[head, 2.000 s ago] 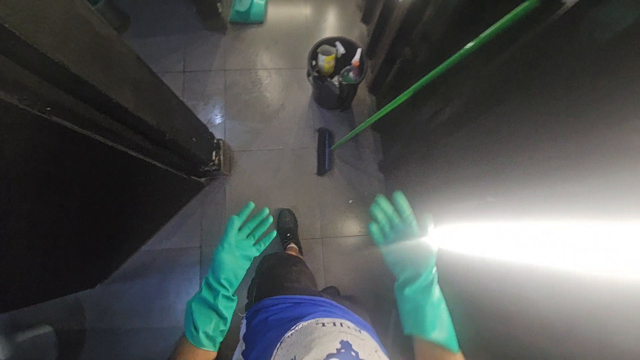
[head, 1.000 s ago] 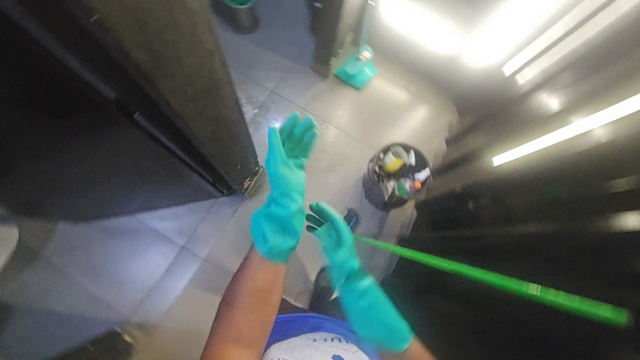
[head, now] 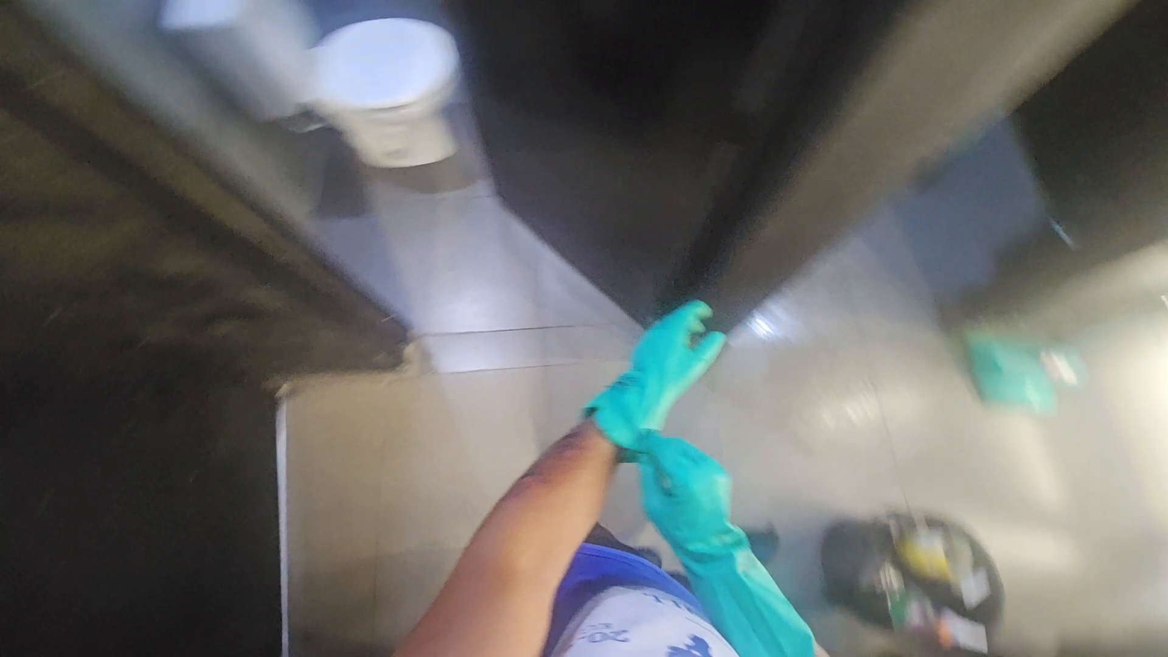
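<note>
Both of my hands wear teal rubber gloves. My left hand [head: 671, 365] reaches up from the lower middle, its fingers loosely bent with nothing between them. The cuff of its glove [head: 613, 415] sits bunched at the wrist, and the forearm below it is bare. Right at that cuff is my right hand [head: 684, 488], its fingers closed on the cuff's edge. The glove on my right hand covers its forearm.
A white toilet [head: 401, 91] stands in a stall at the upper left, between dark partitions [head: 639, 137]. A black bucket [head: 912, 575] of cleaning bottles is on the tiled floor at lower right, with a teal dustpan [head: 1013, 374] farther up. The picture is blurred.
My hands were apart; now my right hand grips the left glove's cuff. The view has swung left, bringing in the toilet. The green pole seen earlier is out of view.
</note>
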